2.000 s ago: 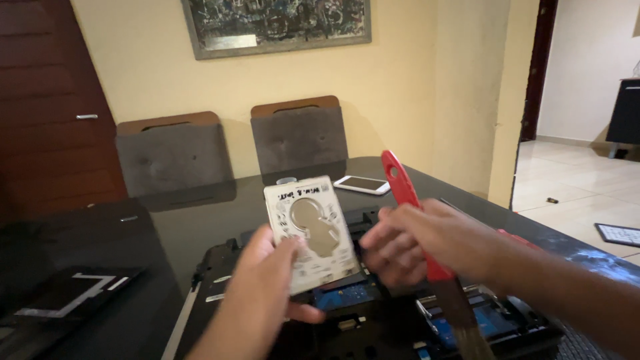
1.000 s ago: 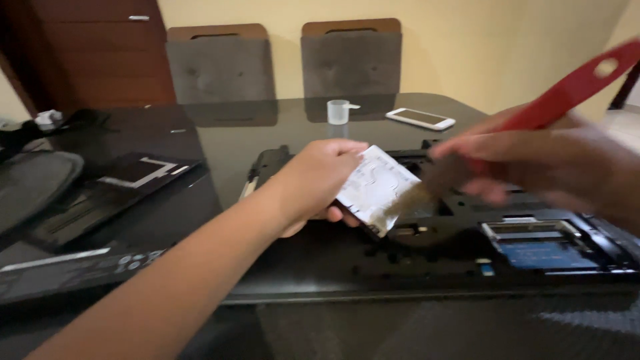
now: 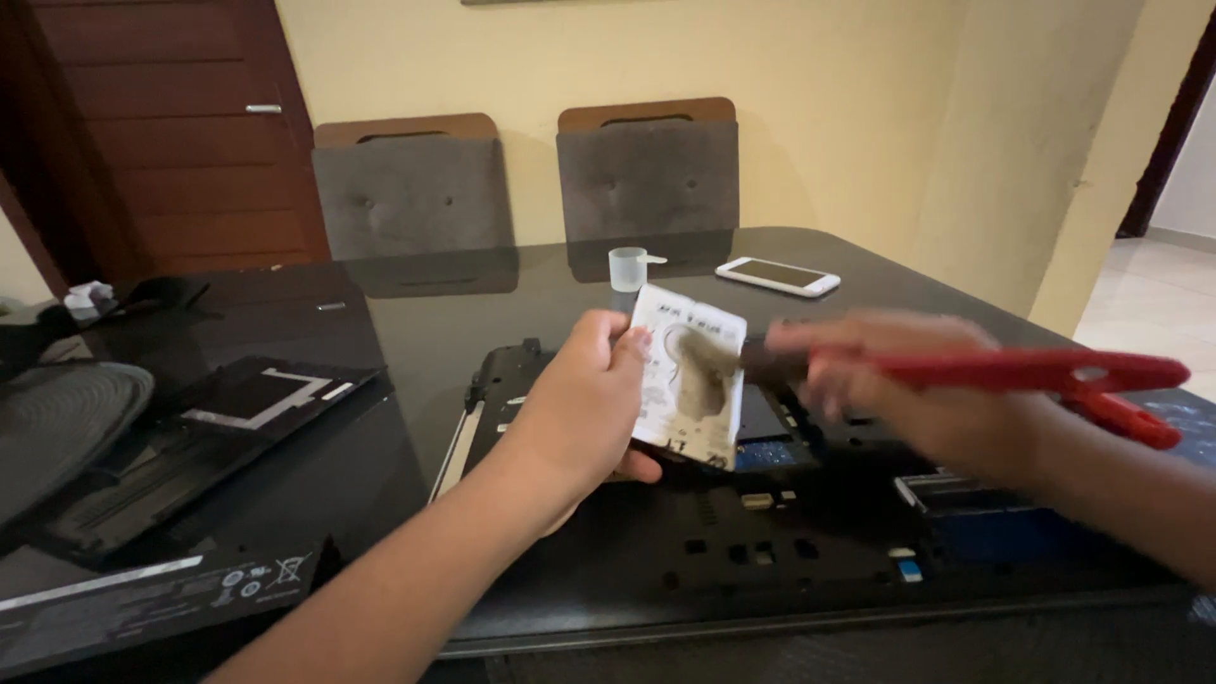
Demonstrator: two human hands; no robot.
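My left hand [image 3: 594,399] grips a 2.5-inch hard drive [image 3: 689,380] by its left edge, tilted, with its marked face toward me. In my right hand [image 3: 883,370], blurred, is a red-handled brush [image 3: 1026,369]. Its dark bristles are beside the drive's right edge; whether they touch it cannot be told. Under both hands lies an opened black laptop base [image 3: 617,570], underside up, with blue circuit board showing in its bays. A second red handle [image 3: 1130,420] lies behind my right forearm, its tool partly hidden.
A clear plastic measuring cup [image 3: 628,270] and a white smartphone [image 3: 777,276] are behind the laptop. To the left lie a black cover panel [image 3: 237,427], a laptop battery [image 3: 161,608] and a round dark woven mat [image 3: 71,427]. Two grey chairs [image 3: 648,180] stand across the table [image 3: 427,323].
The drive, tilted low one second ago, is now more upright with its face toward me. The brush handle has swung from slanting up to nearly level. The view has shifted.
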